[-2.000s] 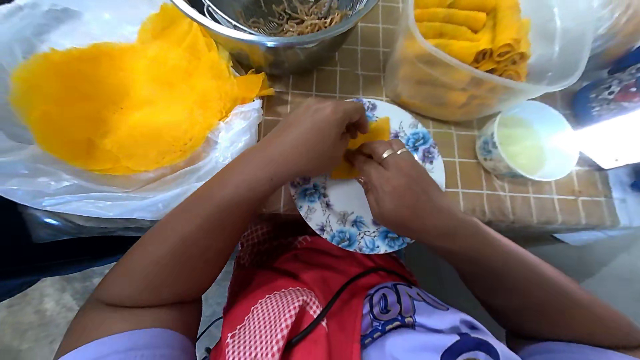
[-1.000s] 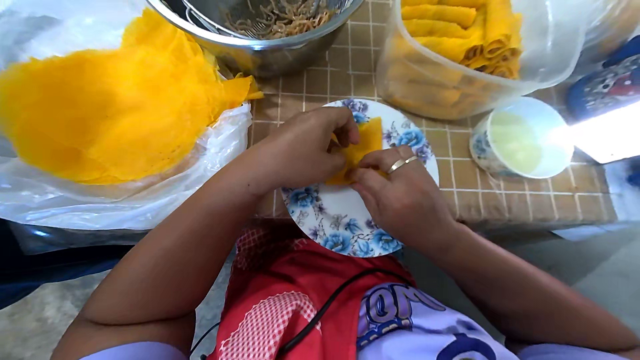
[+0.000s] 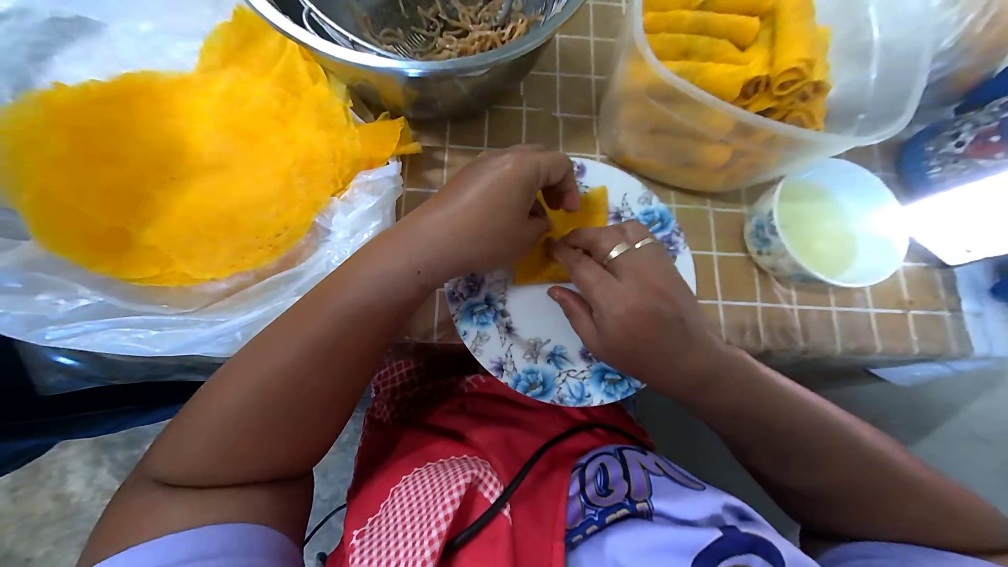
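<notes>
A small yellow wrapper sheet (image 3: 591,206) lies on a white plate with blue and purple flowers (image 3: 543,315). My left hand (image 3: 504,205) bends over its upper left part, fingertips curled down at the sheet. From the right, my right hand (image 3: 630,291), with rings on it, presses its fingertips on the middle of the sheet. What lies under the fingers is hidden. A stack of yellow wrappers (image 3: 173,173) rests on a white plastic bag (image 3: 331,260) at the left. Yellow rolls (image 3: 709,47) fill part of a clear plastic tub (image 3: 874,71).
A steel bowl (image 3: 465,79) with shredded brown filling (image 3: 457,31) and a fork stands behind the plate. Right of the plate is a flowered cup (image 3: 843,220) with pale liquid. Everything rests on a tile-patterned tabletop (image 3: 732,291), whose front edge runs close to my apron (image 3: 504,417).
Both hands remain at the sheet on the plate, with small finger shifts. More of the yellow sheet shows below my fingers now than two seconds ago.
</notes>
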